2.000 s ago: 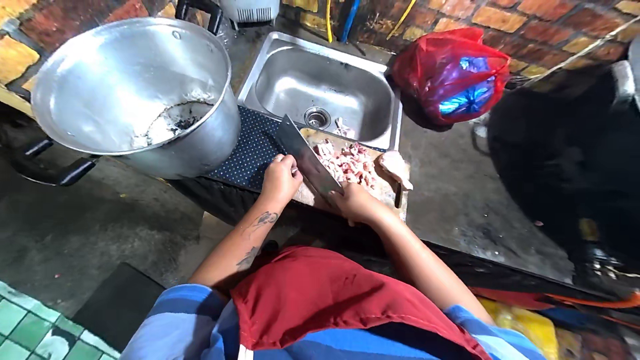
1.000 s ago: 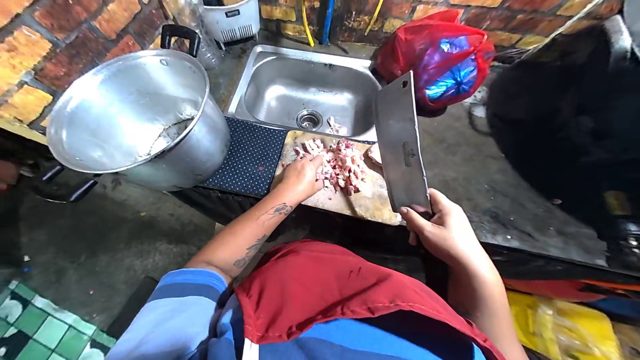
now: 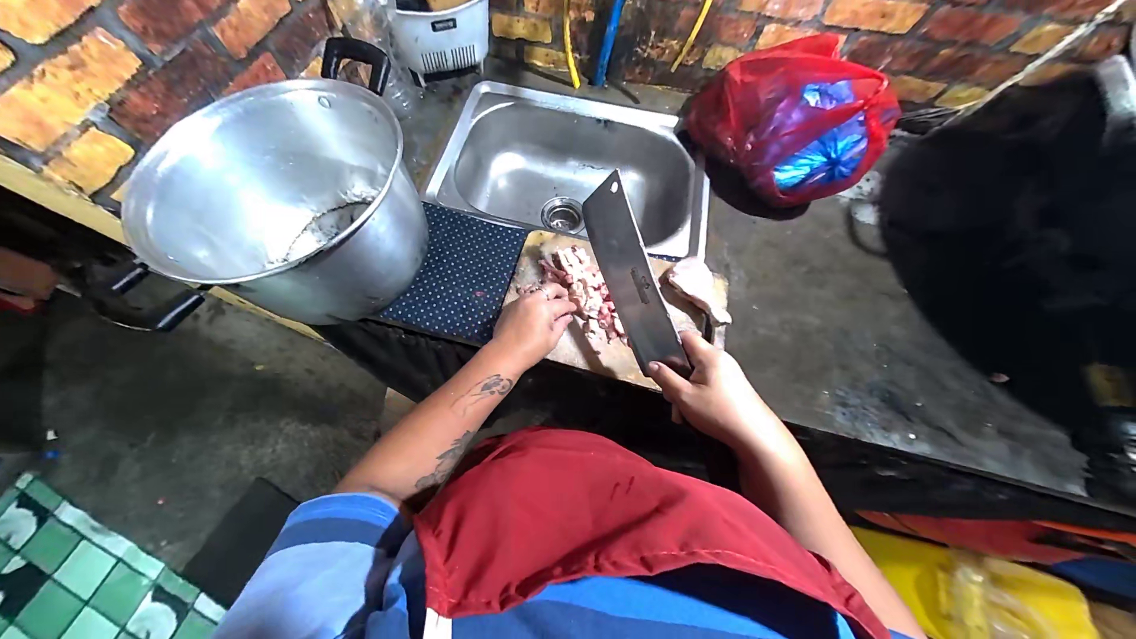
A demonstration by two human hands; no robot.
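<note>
My right hand [image 3: 710, 386] grips a broad metal cleaver [image 3: 632, 280] by its handle end, its blade tilted over the chopping board [image 3: 581, 359]. Chopped raw meat pieces [image 3: 581, 280] lie in a heap on the board, just left of the blade. My left hand [image 3: 535, 321] rests at the left edge of the heap with fingers bent against the pieces; whether it pinches any of them is hidden. A larger pale piece of raw meat, perhaps chicken [image 3: 697, 286], lies at the board's right side.
A large aluminium pot [image 3: 390, 248] stands at the left beside a dotted dark mat [image 3: 470, 271]. Behind the board is a steel sink [image 3: 497, 102]. A red plastic bag [image 3: 737, 120] sits right of the sink, and a big black round vessel [image 3: 1003, 240] stands farther right.
From one second ago, the cleaver has moved left, from beside the board to over the meat. The larger meat piece, then mostly hidden, shows again. My left hand stays by the heap.
</note>
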